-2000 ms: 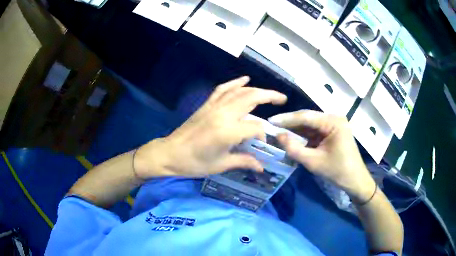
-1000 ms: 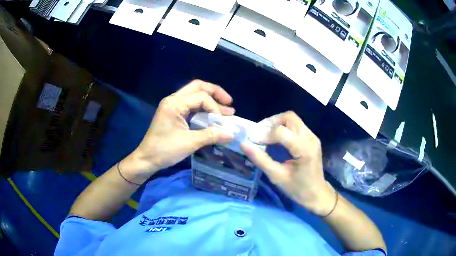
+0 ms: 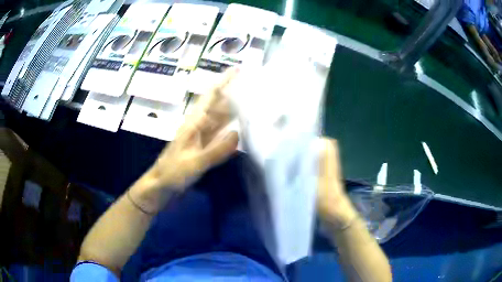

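Observation:
A large white retail box [image 3: 286,137] stands tall and tilted in front of me, strongly blurred. My right hand [image 3: 330,182] is on its right side and holds it; its fingers are partly hidden. My left hand [image 3: 192,143] is at the box's left edge, thumb apart from the fingers; blur hides whether it grips the box. Several flat retail boxes with a black cable loop picture [image 3: 165,52] lie side by side on the bench, their white hang tabs [image 3: 147,117] towards me. The box in front partly covers the right end of this row.
A fanned stack of flat boxes [image 3: 58,60] lies at the left of the green bench [image 3: 374,104]. White slips [image 3: 429,157] lie at right, above a clear plastic bag [image 3: 380,212] at the edge. Brown cartons [image 3: 41,201] stand lower left. Another person's arm [image 3: 484,41] shows top right.
The view has turned up and right. The box has gone from low at my lap, between both hands, to upright in front of the bench. My left hand's fingers have left its top flap.

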